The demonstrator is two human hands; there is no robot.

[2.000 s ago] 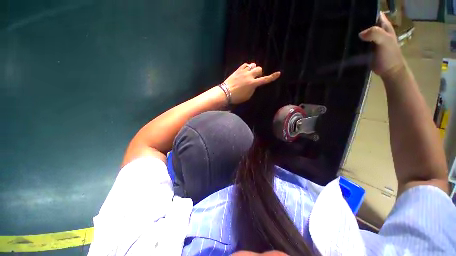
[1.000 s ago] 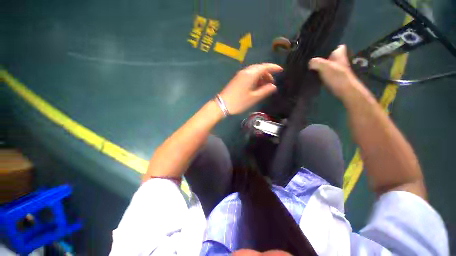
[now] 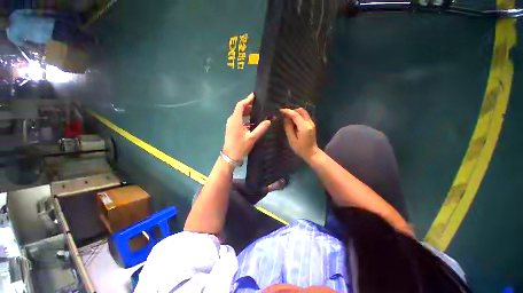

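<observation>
The black ribbed platform deck (image 3: 295, 63) stands tipped up on the floor between my knees. My left hand (image 3: 239, 134) is at its left edge, fingers around the edge and thumb on the near side. My right hand (image 3: 302, 133) has bent fingers, with the fingertips at the ribbed face; whether they pinch something small cannot be told. Silver and dark tubes (image 3: 395, 6), perhaps the trolley handle, show at the top right. A small brownish round thing (image 3: 277, 185) at the deck's lower end is unclear.
A blue plastic stool (image 3: 143, 237) and a brown carton (image 3: 124, 206) are at the lower left, beside grey shelving or a bench. The green floor has yellow lines (image 3: 479, 137) on both sides and yellow exit marking (image 3: 232, 52) beyond the deck.
The deck is now upright with its ribbed face showing; the red-rimmed caster is out of sight. My right hand has moved left onto that face, and my left hand has moved to the deck edge.
</observation>
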